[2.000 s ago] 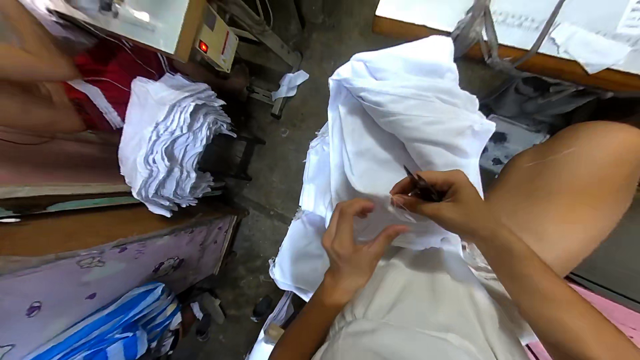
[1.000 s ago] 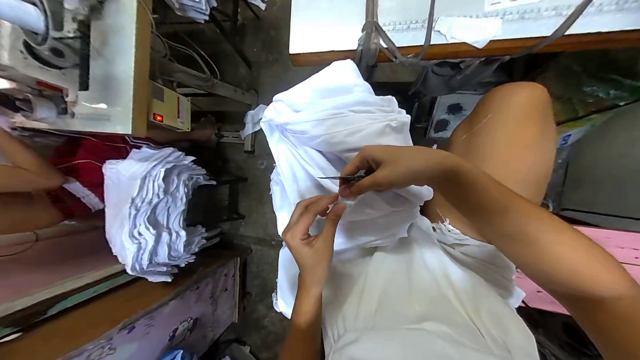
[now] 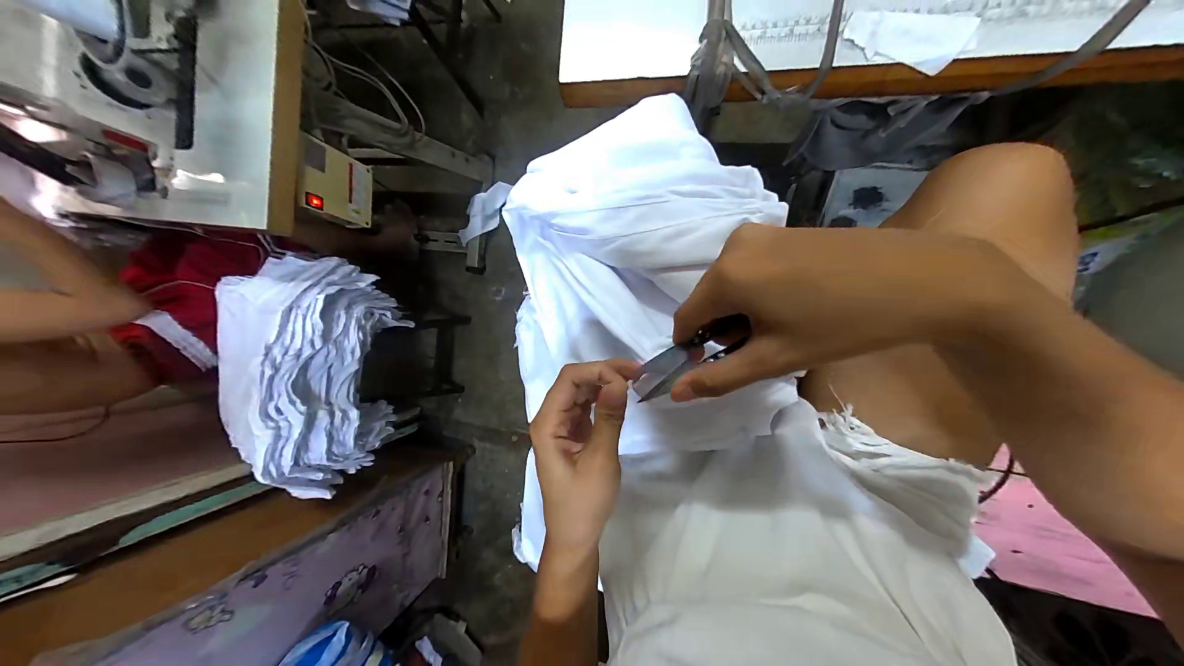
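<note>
White fabric (image 3: 638,213) lies in loose folds over my lap. Above it my right hand (image 3: 758,314) grips small scissors or thread snips (image 3: 666,368), dark at the handle, with the metal blades pointing down and left. The blades look slightly apart. My left hand (image 3: 583,444) is just left of the blade tips, its thumb and forefinger pinched close together near them. Whether a thread or a fabric edge is between those fingertips is too small to tell.
At the left stands a sewing machine (image 3: 120,83) on a table, with a control box (image 3: 335,180) under its edge. A thick stack of white cloth pieces (image 3: 305,370) is beside a seated person in red. A wood-edged white table (image 3: 638,46) is at the top right.
The blades, dark and thin over the cloth a second ago, now point down-left at my left fingertips. The view has shifted, bringing more of the sewing machine in than two seconds ago.
</note>
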